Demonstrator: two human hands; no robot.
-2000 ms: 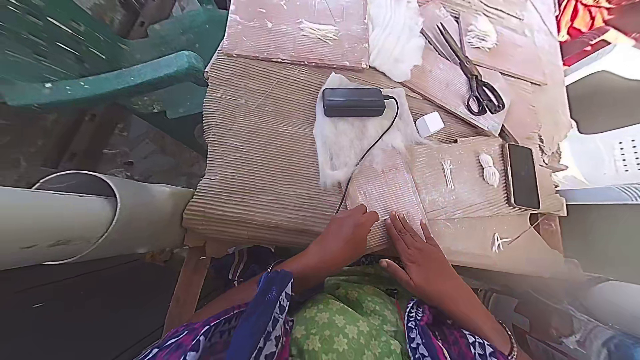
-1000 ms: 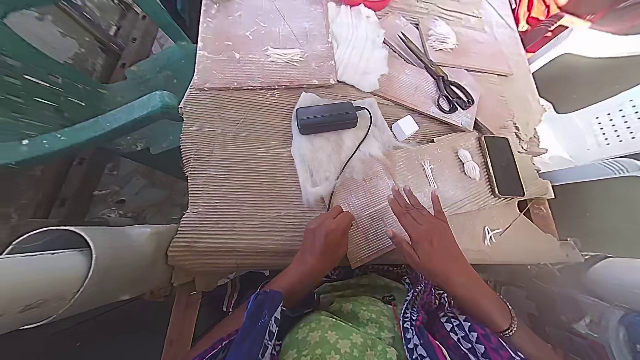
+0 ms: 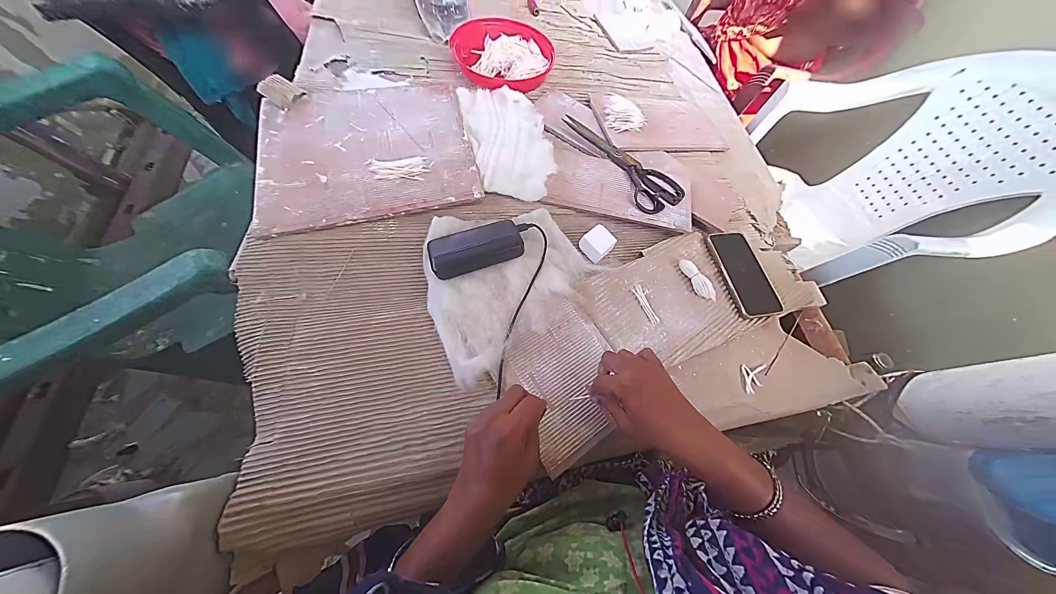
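A small piece of corrugated cardboard (image 3: 561, 379) lies at the near side of the table, under both hands. My left hand (image 3: 503, 437) is curled at its left edge, fingertips pinched near a black cable; what they hold is too small to tell. My right hand (image 3: 635, 392) has its fingers bent together over the right part of the piece, with a thin white strand at the fingertips. Beyond them, a black box-shaped device (image 3: 475, 249) rests on a sheet of cotton wool (image 3: 470, 322). Short white cotton wicks (image 3: 646, 304) and a white bundle (image 3: 698, 280) lie to the right.
Black-handled scissors (image 3: 627, 165), a white cube (image 3: 597, 244) and a smartphone (image 3: 745, 275) lie on the table. A red bowl of white wicks (image 3: 503, 54) stands at the far side. A green plastic chair (image 3: 107, 322) is on the left, a white one (image 3: 949, 157) on the right. Other people are partly visible beyond.
My right hand lay flat with spread fingers on the cardboard; now its fingers are bent together, closer to my left hand. The view has tilted up, showing more of the table's far side.
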